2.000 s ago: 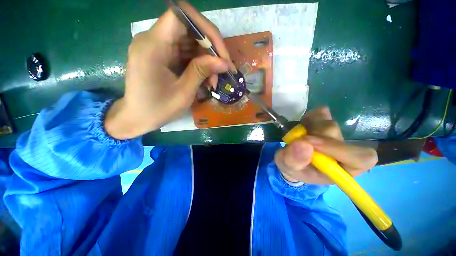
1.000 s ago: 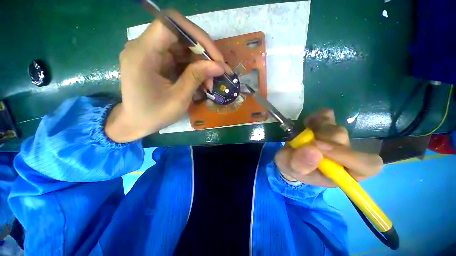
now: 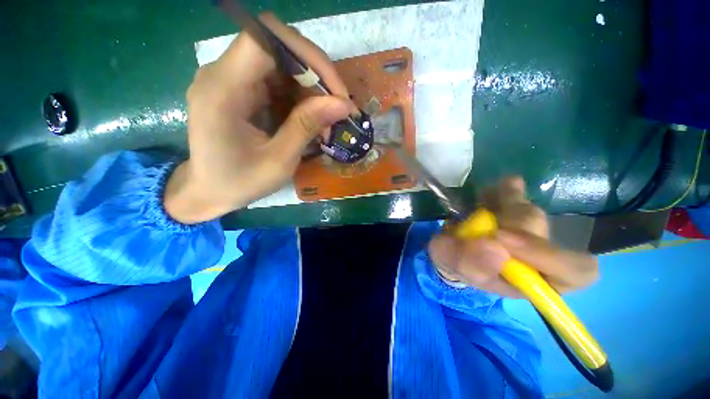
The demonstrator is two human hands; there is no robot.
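Observation:
My left hand [image 3: 253, 128] holds dark tweezers [image 3: 289, 62] with a pale band like a pen. Its fingertips are at the edge of a round black PCB [image 3: 349, 139] with pale pads, over the middle of the orange-brown fixture [image 3: 393, 86]. Whether the board is seated or slightly lifted I cannot tell. My right hand [image 3: 514, 241], blurred, holds the yellow-handled soldering iron [image 3: 551, 312]. Its metal shaft points up-left at the fixture; the tip is blurred, right of the board and apart from it.
The fixture lies on a white backing sheet [image 3: 448, 70] on the green bench [image 3: 545, 47]. Another round black piece [image 3: 57, 114] lies at the far left. A dark object [image 3: 12, 191] is at the left edge. Black cables [image 3: 662, 167] and a thin yellow wire run at the right.
The iron's tip has moved away from the board, down and to the right. The left hand, board and fixture have shifted slightly left in view. Both hands keep their holds.

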